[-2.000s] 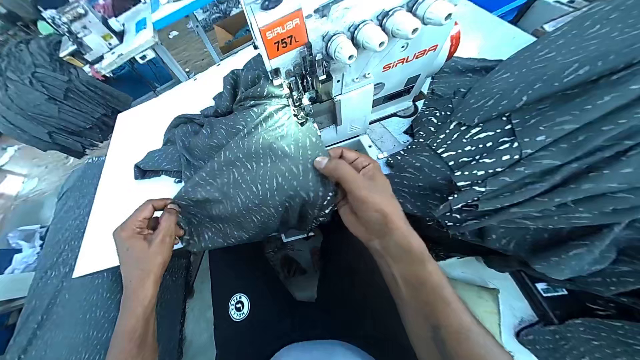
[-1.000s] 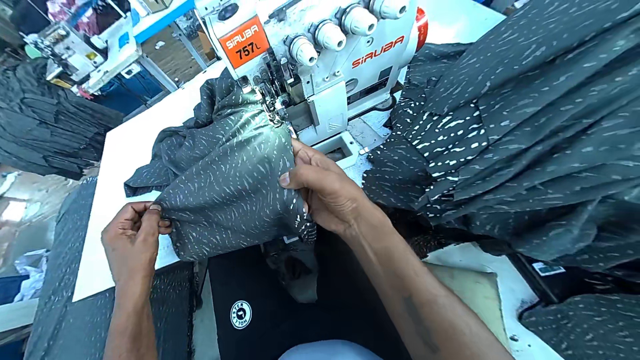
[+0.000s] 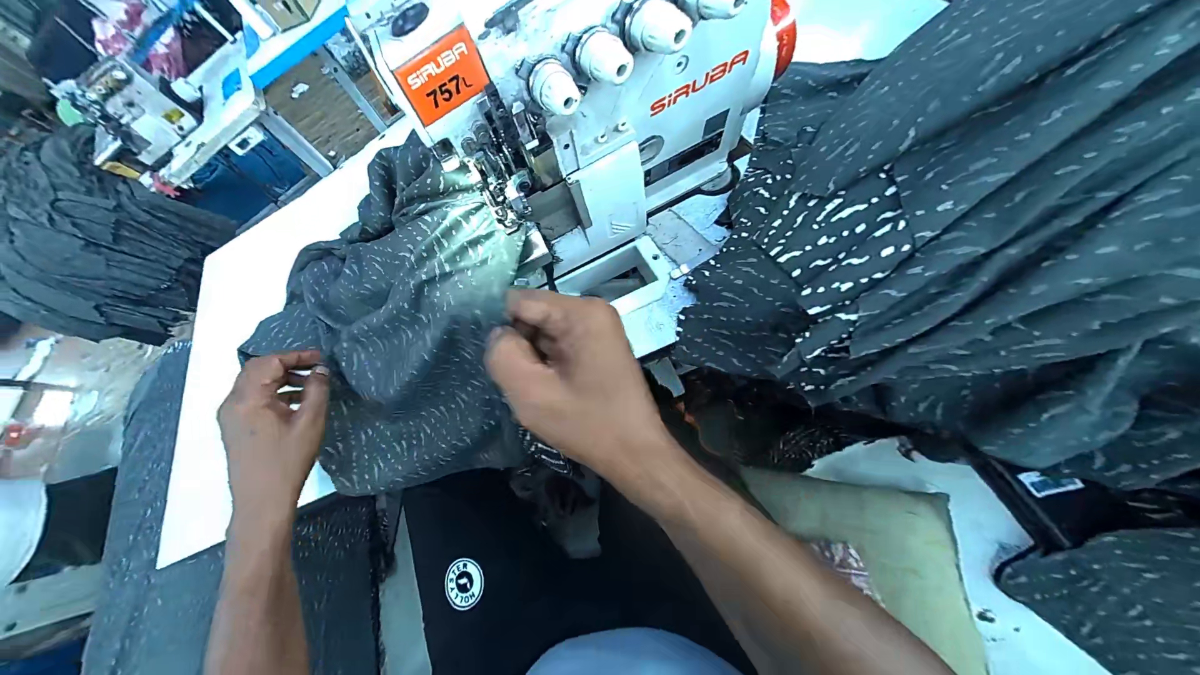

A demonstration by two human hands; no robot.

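A Siruba overlock sewing machine [image 3: 609,159] stands at the top centre, its lamp lighting the presser foot [image 3: 506,202]. Dark grey fabric with white flecks [image 3: 412,375] runs from under the foot down towards me, bunched on its left side. My left hand [image 3: 277,412] pinches the fabric's left edge between thumb and fingertips. Nearer the foot, my right hand [image 3: 572,370] is slightly blurred and holds the right edge between thumb and curled fingers. The underside of the fabric and the fingertips behind it are hidden.
A large heap of the same flecked fabric [image 3: 1012,234] fills the right side. A white board [image 3: 202,431] lies under the work at the left. More dark cloth [image 3: 84,234] and another sewing machine [image 3: 145,108] are at the upper left. A pale cushion-like pad [image 3: 872,534] lies at the lower right.
The fabric between my hands, stretched fairly flat earlier, now has looser folds near my left hand. My right hand keeps to the right edge near the machine. The view has shifted somewhat.
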